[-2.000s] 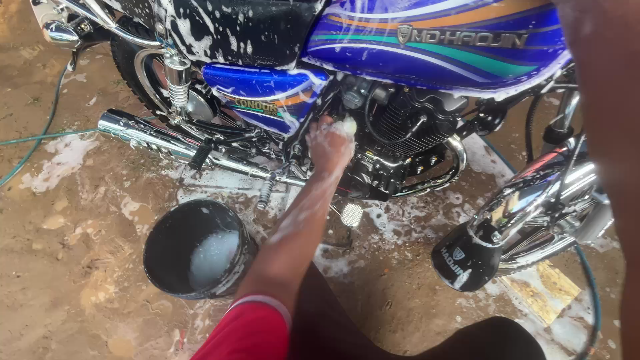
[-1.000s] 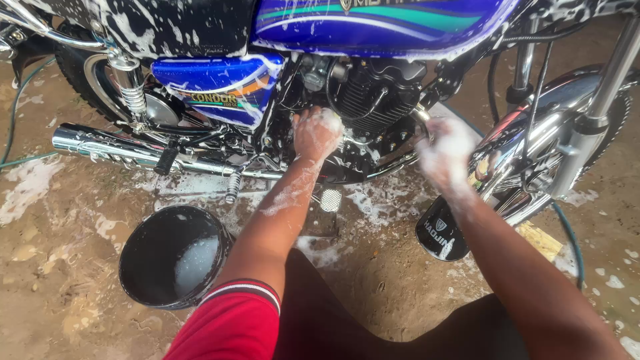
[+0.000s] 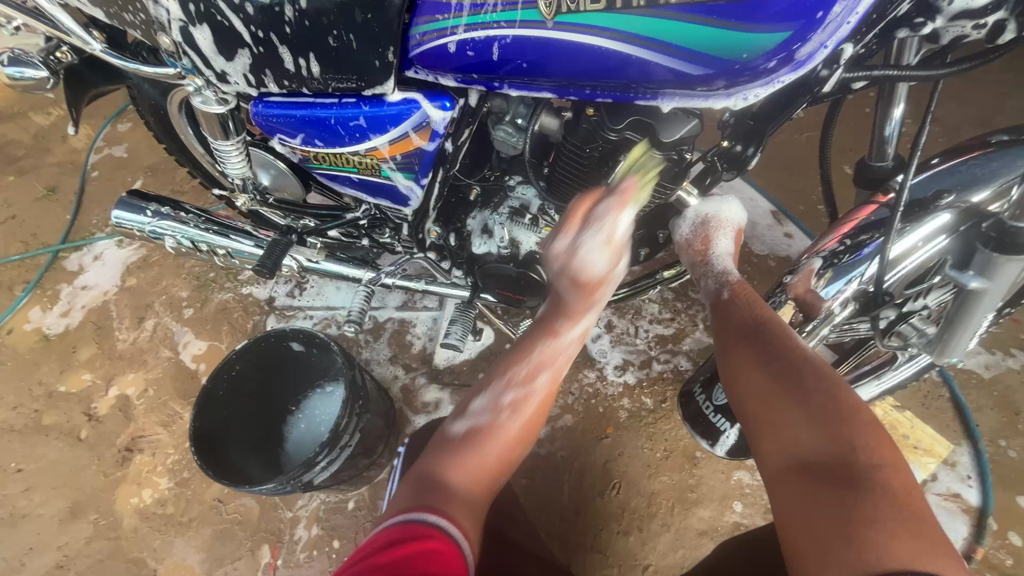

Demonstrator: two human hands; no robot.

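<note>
My left hand (image 3: 588, 244), wet with suds and blurred, grips a yellowish sponge or scrubbing pad (image 3: 642, 172) in front of the finned engine cylinder (image 3: 592, 160) of a motorcycle. Foam covers my right hand (image 3: 710, 232), which is closed at the chromed exhaust pipe (image 3: 686, 194) just right of the engine; whether it also holds a cloth or sponge is hidden by the foam. Above both hands is the blue fuel tank (image 3: 624, 56), with suds along its lower edge. The blue side panel (image 3: 352, 144) and the foamy crankcase (image 3: 508, 228) lie to the left.
A black bucket (image 3: 372, 416) with sudsy water stands on the wet dirt ground at lower left. The chrome muffler (image 3: 152, 220) and footpegs (image 3: 458, 324) stick out low on the motorcycle. At right are the front fender (image 3: 944, 180) and a green hose (image 3: 972, 448).
My left hand has moved up and right from the lower engine to the cylinder. My right arm came into the work area between the first two frames and remains near the exhaust pipe.
</note>
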